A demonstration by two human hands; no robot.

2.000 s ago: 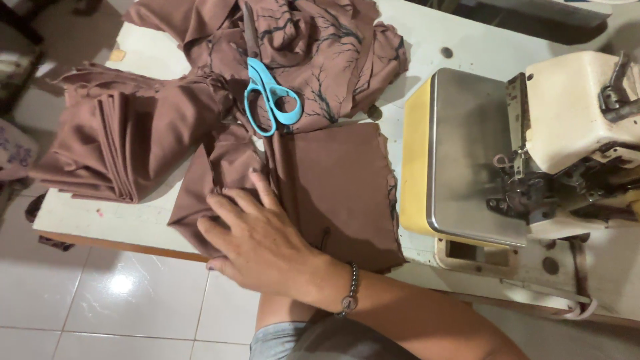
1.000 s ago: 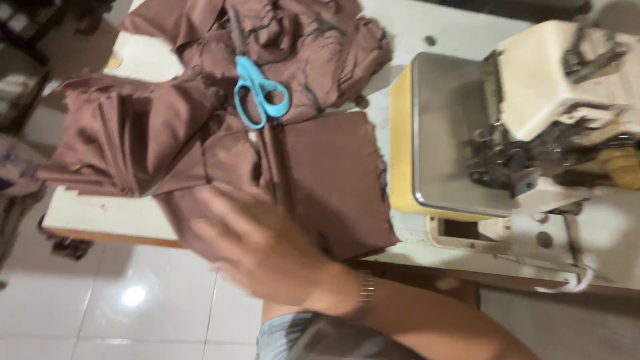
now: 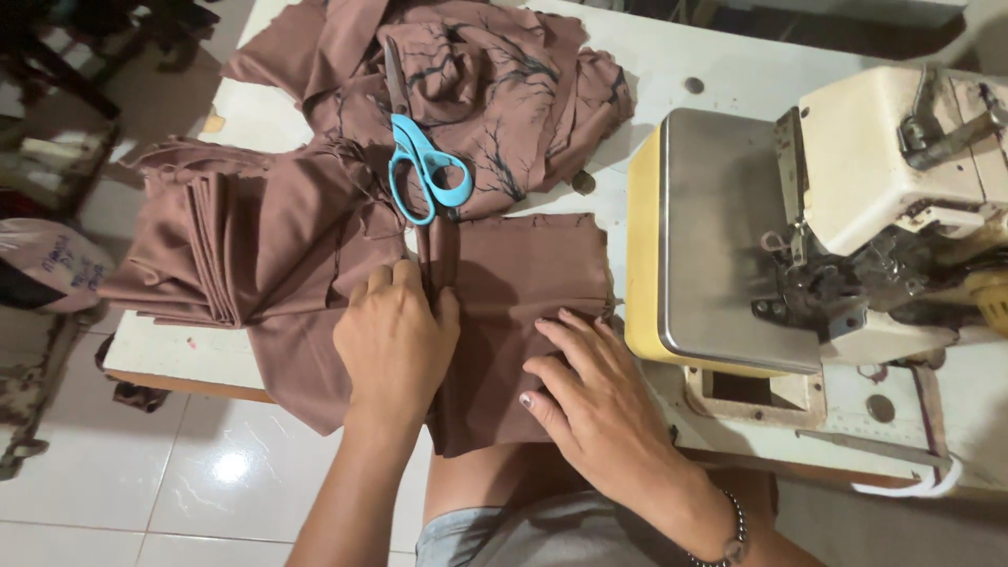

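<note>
Brown fabric (image 3: 520, 268) lies on the white table, a flat panel with a fold along its left side. My left hand (image 3: 398, 339) is closed over that fold, with its fingertips curled on the cloth. My right hand (image 3: 587, 378), a beaded bracelet on its wrist, rests spread on the panel's right part. Scissors with turquoise handles (image 3: 425, 173) lie above my left hand on a heap of brown fabric printed with black branches (image 3: 504, 102). A folded stack of plain brown fabric (image 3: 213, 244) sits to the left.
An overlock sewing machine (image 3: 890, 165) stands at the right, with a yellow-sided metal plate (image 3: 728, 236) beside it. The table's front edge (image 3: 189, 386) runs above a tiled floor (image 3: 228, 472). A bundle bearing writing (image 3: 55, 260) is at the far left.
My left hand has come into view and closed on the folded cloth. My right hand has moved from the cloth's left part to the right part of the panel.
</note>
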